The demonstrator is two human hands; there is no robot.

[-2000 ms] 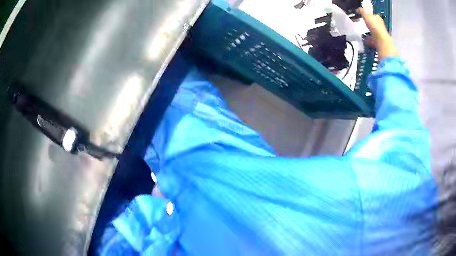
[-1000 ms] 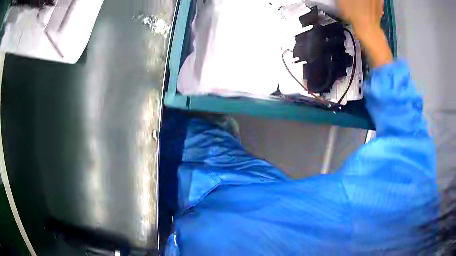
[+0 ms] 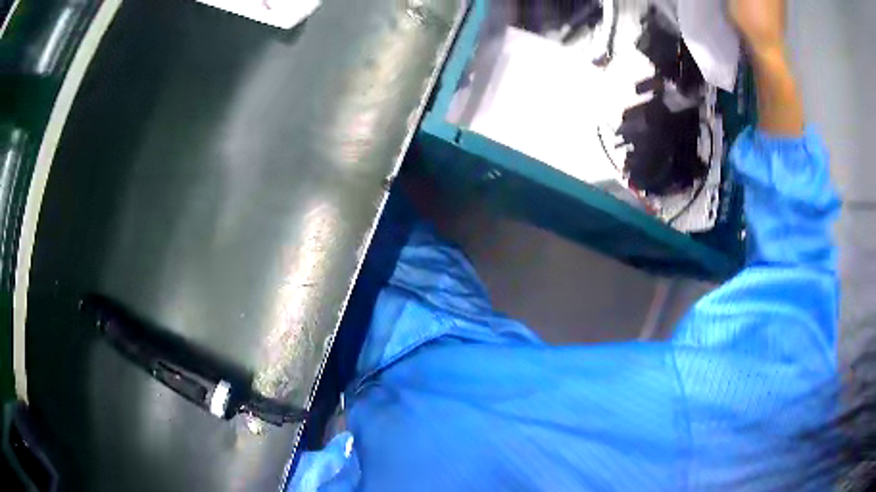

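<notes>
My right hand (image 3: 764, 24) reaches over the far right side of the teal crate (image 3: 586, 207) and is cut off by the top edge. A white sheet (image 3: 709, 43) hangs against it; its fingertips are out of the picture, so the grip cannot be told. Below the sheet, a unit with black parts (image 3: 663, 144) lies in the crate, with thin wires looping around it. Another white sheet (image 3: 538, 91) lies left of it. My left hand is not in view; only a bit of blue sleeve shows at the bottom.
The dark shiny bench (image 3: 221, 192) fills the left, with a pale curved line along its far side. A black electric screwdriver (image 3: 163, 365) lies on it, its cord running to the bench edge. A white sheet corner (image 3: 274, 10) shows at the top. Dark parts (image 3: 547, 12) lie farther in the crate.
The view has swung, bringing the screwdriver fully back into view and tilting the crate. My right hand stays over the crate's right side. The white sheet beside it now hangs over the unit's upper part.
</notes>
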